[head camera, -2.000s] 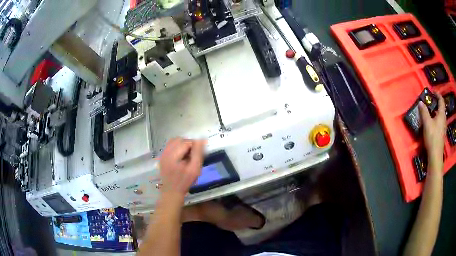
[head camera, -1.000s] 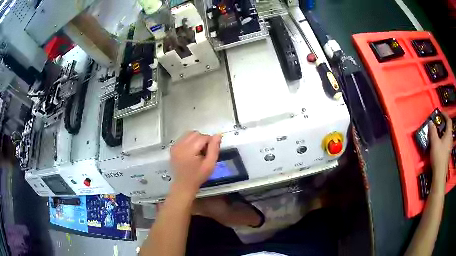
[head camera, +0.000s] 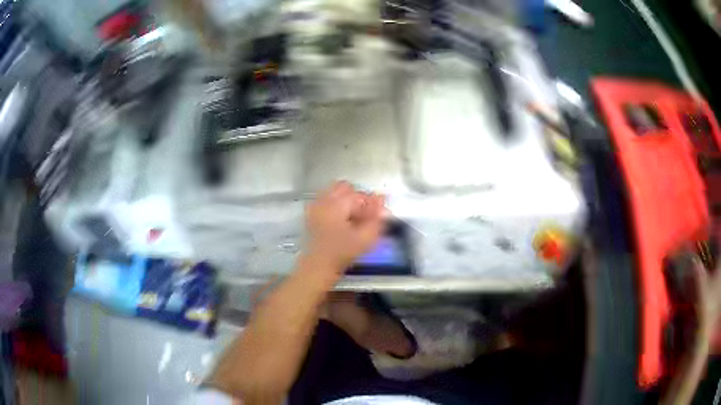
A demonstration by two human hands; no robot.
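Note:
The view is strongly blurred. My left hand (head camera: 348, 223) is over the front edge of the white machine (head camera: 466, 206), beside the blue-lit screen (head camera: 379, 253). Its fingers are curled and no object shows in it. My right hand (head camera: 706, 281) is at the right edge over the red tray (head camera: 664, 182), smeared and partly cut off. A dark shape, probably a black unit (head camera: 681, 273), is beside its fingers; whether it is gripped cannot be told. Another black unit (head camera: 647, 117) sits in a tray pocket at the top.
A black fixture (head camera: 265, 87) stands on the left slide. A red emergency stop (head camera: 551, 244) is at the machine's right front. A yellow-and-black handle (head camera: 560, 146) lies near the right edge. A blue printed mat (head camera: 146, 289) is at lower left. A dark object (head camera: 613, 190) lies between machine and tray.
The view has swung left, so machine, tray and both hands appear farther right, and the picture has blurred. My left hand is still by the screen; my right hand is now partly out of view.

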